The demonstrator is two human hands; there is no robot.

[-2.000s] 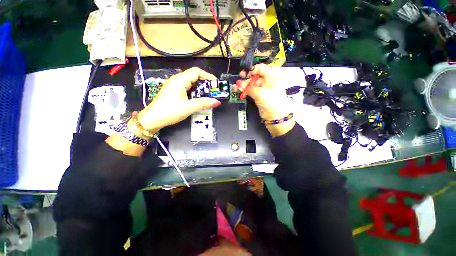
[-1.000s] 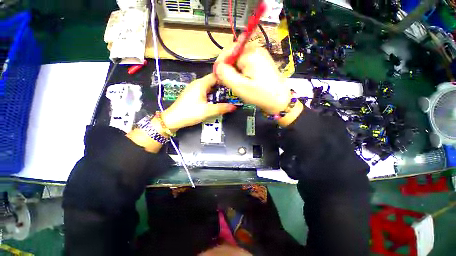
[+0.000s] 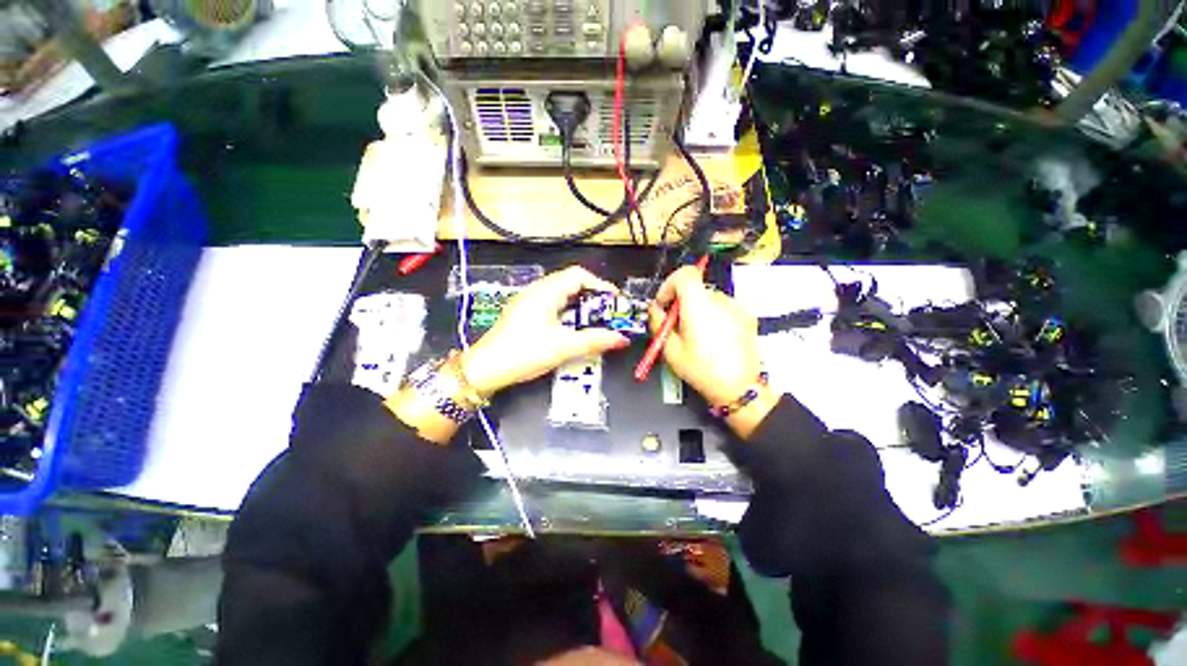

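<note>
My left hand (image 3: 540, 334) holds a small open circuit board (image 3: 609, 312) with blue, yellow and silver parts, between thumb and fingers above the black test fixture (image 3: 521, 429). My right hand (image 3: 704, 336) is at the board's right end and holds a red test probe (image 3: 661, 341), which slants down to the left across the fingers. Whether the right fingers also touch the board is too blurred to tell. The white socket panel (image 3: 577, 393) of the fixture lies just below the board.
A blue crate (image 3: 124, 364) with black units stands far left. A beige-grey instrument (image 3: 521, 124) with red and black leads is behind the fixture. A white power strip (image 3: 401, 195) stands left of it. Heaped adapters (image 3: 1002, 351) lie at right. A white cable (image 3: 505, 462) crosses the fixture's left side.
The view has tilted up, showing more of the instrument and crate. My right hand has turned; the probe, which pointed up over the board, now slants down beside its right end. My left hand still holds the board.
</note>
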